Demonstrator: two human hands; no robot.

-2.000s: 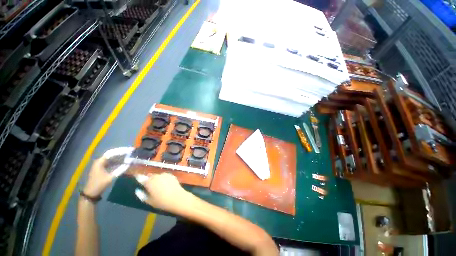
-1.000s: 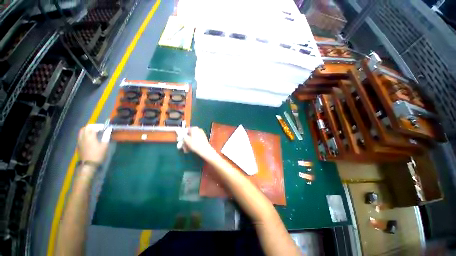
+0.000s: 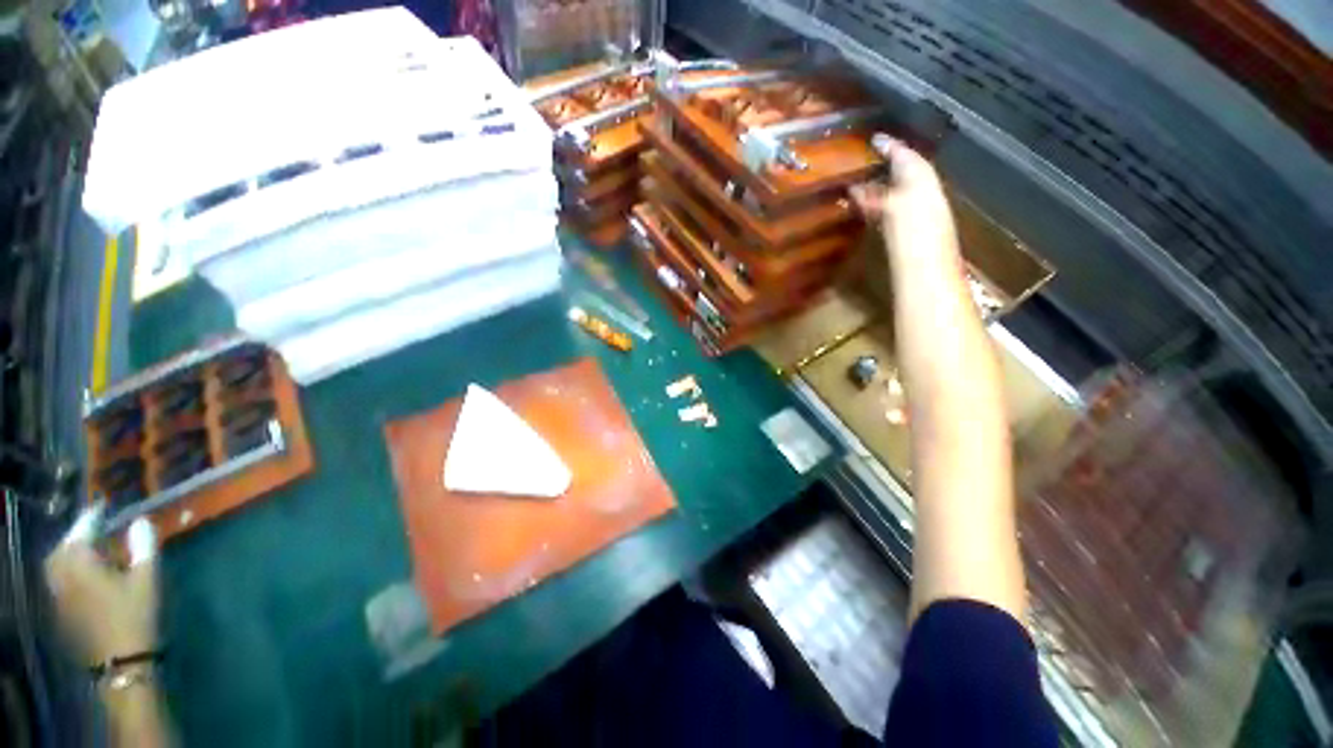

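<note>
The assembly fixture (image 3: 278, 465) lies on the green mat at the left, with black housings (image 3: 179, 422) in its two rows of nests and a metal bar along each long side. My left hand (image 3: 105, 573) is at its near left corner, thumb and finger on the edge. My right hand (image 3: 902, 187) reaches to the top board of the stacked fixtures (image 3: 775, 168), fingers at its right corner; the far fingers are hard to see. A folded white wipe (image 3: 497, 450) lies on the reddish-orange work pad (image 3: 614, 504).
White foam trays (image 3: 395, 241) stand behind the pad. A yellow-orange knife (image 3: 601, 330) and small coppery pieces (image 3: 690, 402) lie right of the pad. The tan side shelf (image 3: 841, 392) holds small dark parts. A blurred clear blister tray (image 3: 1155, 526) is at the right.
The view has swung right. My right hand has left the clamp bar of the near fixture and moved to the stacked fixtures. My left hand remains at the near fixture's left end.
</note>
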